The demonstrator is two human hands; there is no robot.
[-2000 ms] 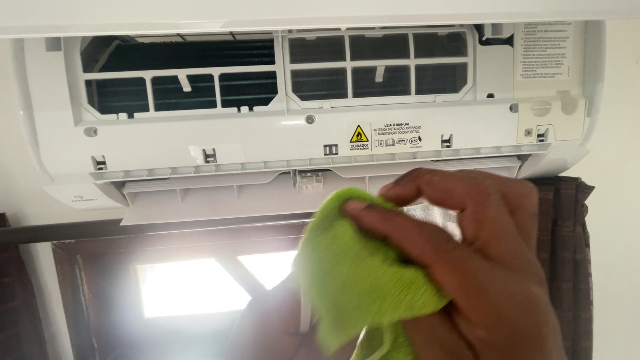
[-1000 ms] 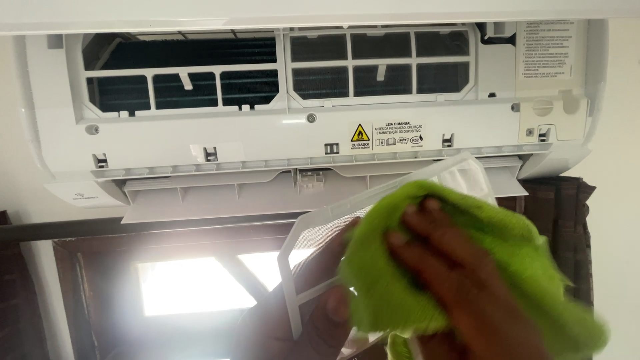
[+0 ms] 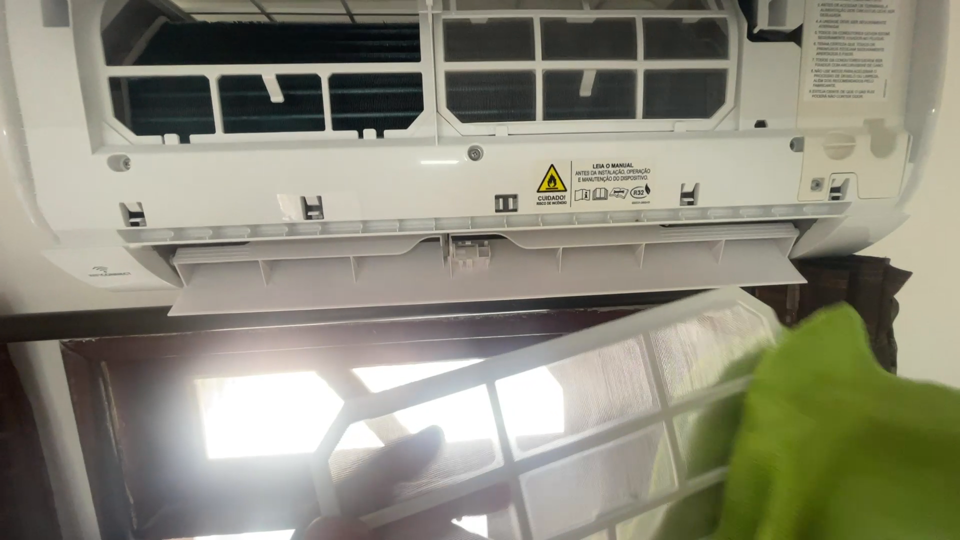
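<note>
A white-framed mesh air filter (image 3: 592, 420) slants across the lower middle of the head view. My left hand (image 3: 397, 480) grips its lower left end, with fingers showing through the mesh. A green cloth (image 3: 840, 442) lies against the filter's right end; my right hand is hidden behind or beneath it, or outside the picture. Above is a wall-mounted split air conditioner (image 3: 375, 180) with its front panel raised. Dark coil fins (image 3: 277, 45) show in the left opening, while another mesh filter (image 3: 589, 67) sits in the right one.
The air conditioner's louver flap (image 3: 487, 285) hangs tilted just above the held filter. Behind are a brown window frame (image 3: 285, 337) with bright panes and a dark curtain (image 3: 847, 292) at right. A dark rod (image 3: 45, 326) runs below the unit.
The cloth has moved right, uncovering much more of the held filter. My right hand, visible on the cloth before, is out of sight. The view has moved closer to the unit.
</note>
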